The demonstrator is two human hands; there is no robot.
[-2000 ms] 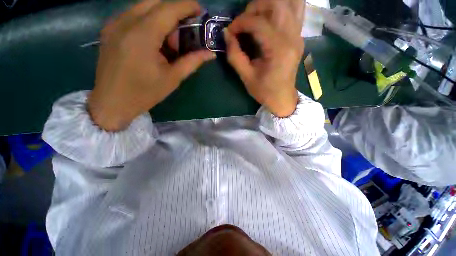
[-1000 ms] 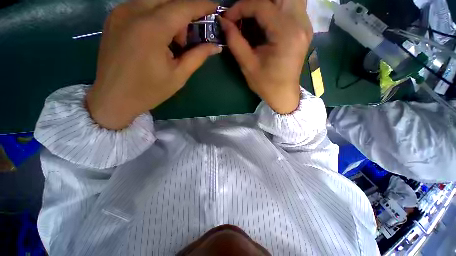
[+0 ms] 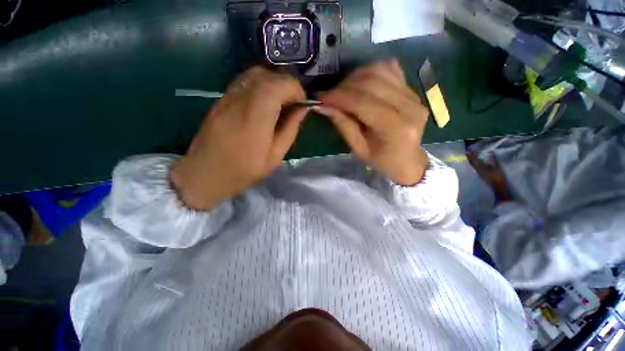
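Note:
The black watch housing (image 3: 288, 41) with a shiny rim sits in the dark flat holding fixture (image 3: 327, 58) at the top centre. My left hand (image 3: 250, 127) is below the fixture, closed around a thin pale stick (image 3: 197, 92) whose one end sticks out to the left. A thin shiny end shows between both hands' fingertips, in line with the stick. My right hand (image 3: 377, 116) has its thumb and index finger pinched at that end, slightly blurred. The stick's middle is hidden by my left hand.
A white wipe (image 3: 408, 20) lies right of the fixture. A small yellow-handled knife (image 3: 436, 99) lies right of my right hand. A translucent syringe (image 3: 490, 27), hoses and a yellow-green packet (image 3: 545, 92) are at the upper right. Another person's sleeve (image 3: 548, 178) is at the right.
Both hands have left the housing and moved down toward the bench's near edge. The housing and fixture are now uncovered. The stick has moved down and right with my left hand.

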